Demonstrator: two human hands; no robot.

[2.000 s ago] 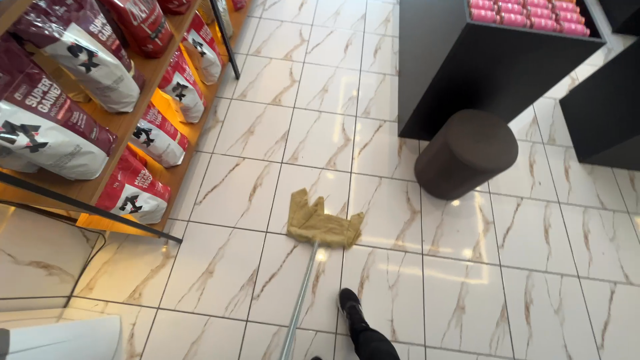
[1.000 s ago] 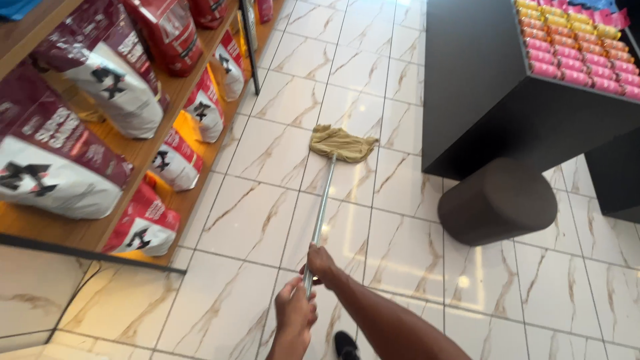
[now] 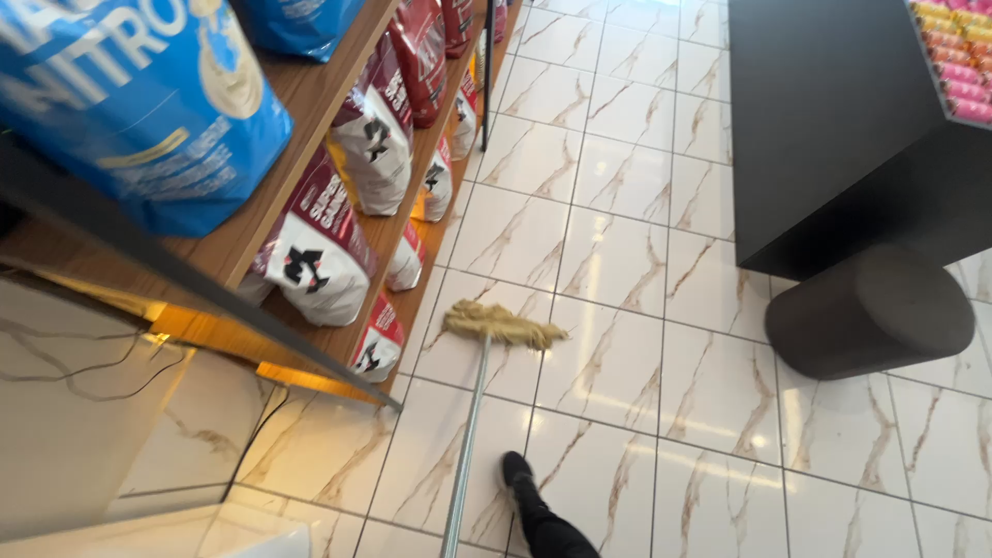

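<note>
A tan cloth point(image 3: 504, 324) is draped over the head of a long-handled floor tool and lies bunched on the marble-patterned tiles point(image 3: 612, 341). From it a metal pole point(image 3: 467, 457) runs down and out of the bottom edge of the view. Neither my left hand nor my right hand shows in this frame, so how they hold the pole is hidden. My foot in a black shoe point(image 3: 514, 467) stands just right of the pole.
Wooden shelves point(image 3: 310, 128) with bagged supplement powders line the left side, with a dark metal frame point(image 3: 263, 318) at the near end. Loose cables point(image 3: 260, 442) hang by it. To the right stand a dark round stool point(image 3: 860, 318) and a black display counter point(image 3: 814, 132) holding colourful wrapped items.
Both hands, seen on the pole one second ago, are out of view now. The cloth head has come back nearer the feet and closer to the shelves' near end. The view has shifted left.
</note>
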